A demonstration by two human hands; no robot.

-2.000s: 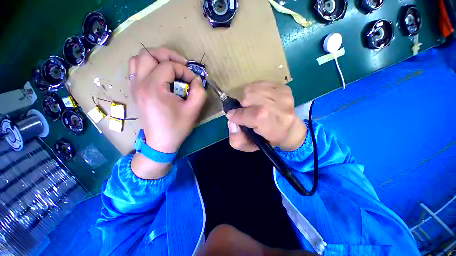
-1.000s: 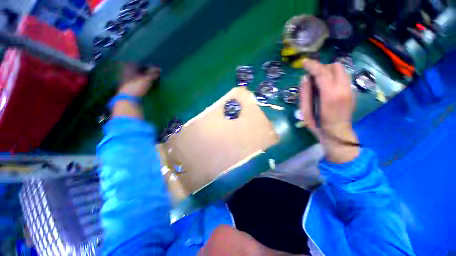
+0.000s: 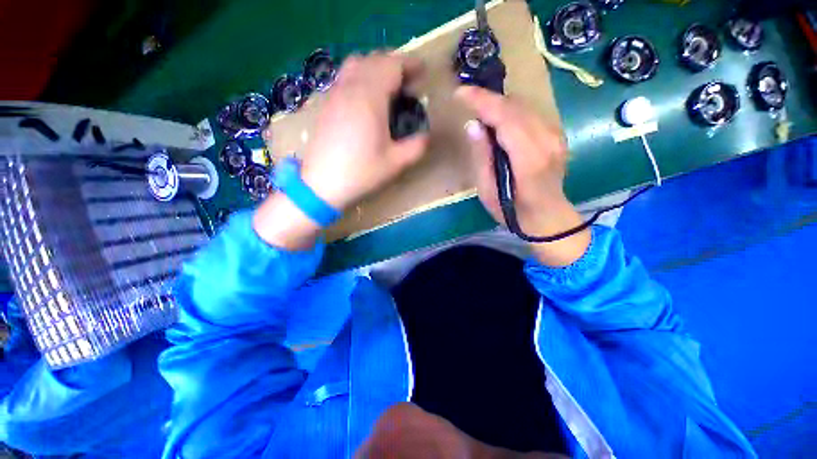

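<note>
My left hand (image 3: 354, 134), slightly blurred, holds a dark round housing (image 3: 408, 116) between thumb and fingers over the tan work board (image 3: 394, 199). My right hand (image 3: 524, 152) holds the black soldering iron (image 3: 488, 73); its barrel points to the far edge of the board and its cord loops below the wrist. Another round housing (image 3: 472, 56) lies on the board, partly behind the iron. My left hand hides part of the board's left side.
Rows of round housings (image 3: 632, 58) stand at the right, and more (image 3: 288, 92) at the left. A white disc (image 3: 637, 111) is taped down. A solder spool (image 3: 182, 177) and clear tray stack (image 3: 116, 242) are at the left. A pale strip (image 3: 568, 69) lies beside the board.
My left hand has come back from the far left to over the board, now with a round housing. My right hand has moved from the stand area to the board with the iron. The view has shifted.
</note>
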